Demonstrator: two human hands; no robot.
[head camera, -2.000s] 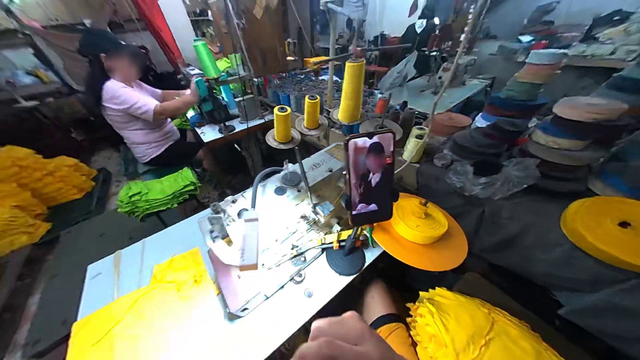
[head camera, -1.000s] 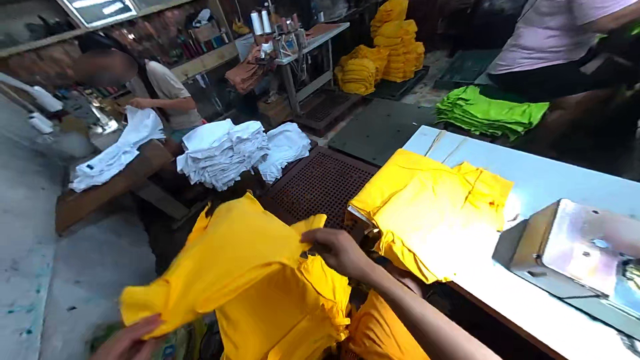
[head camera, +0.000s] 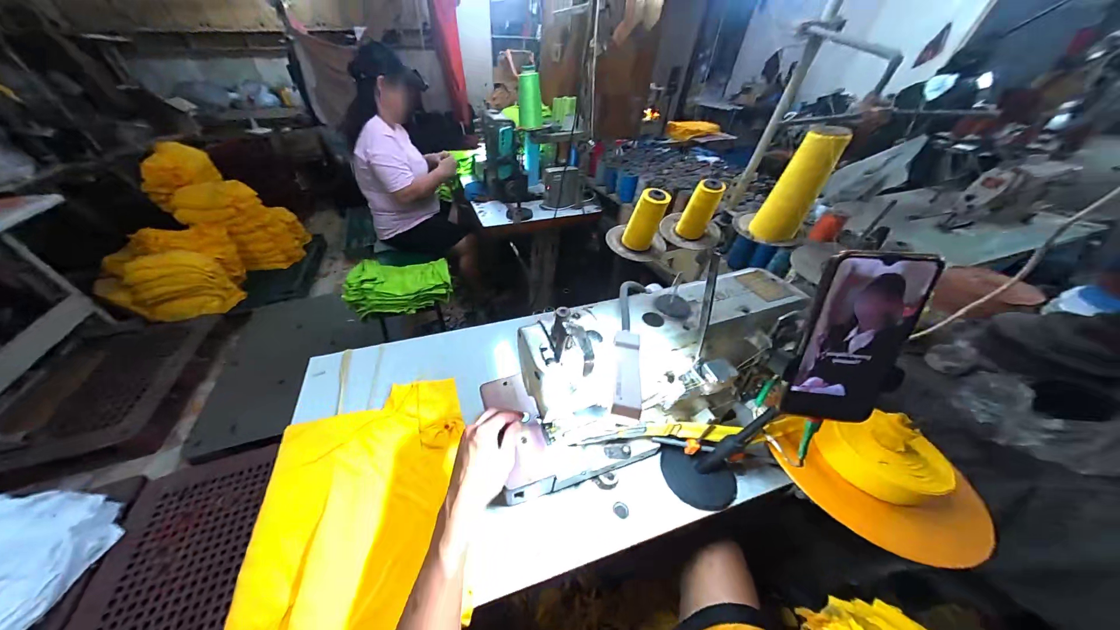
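Note:
My left hand (head camera: 490, 446) reaches over the white table to an industrial sewing machine (head camera: 560, 367). Its fingers are slightly curled and apart at the machine's metal cover plate (head camera: 528, 455), with no cloth visible between them. Left of this hand and forearm, yellow fabric pieces (head camera: 350, 499) lie over the table's left end and hang past its front edge. A yellow strip (head camera: 691, 430) runs towards the needle area, where glare hides detail. At the right, a rolled yellow fabric band (head camera: 892, 459) rests on an orange disc (head camera: 945, 534). My right hand is out of view.
A phone (head camera: 862, 337) stands on a round-based holder (head camera: 698, 477) at the table's right. Yellow thread cones (head camera: 801, 184) rise behind the machine. Across the aisle, a person (head camera: 398, 166) sits at another machine, beside folded green cloth (head camera: 398, 284). Yellow piles (head camera: 201, 236) stand at far left.
The view has swung from the left side back to the machine. One second ago both my hands held a yellow garment piece beside the table; now my left hand is at the machine and my right is out of view.

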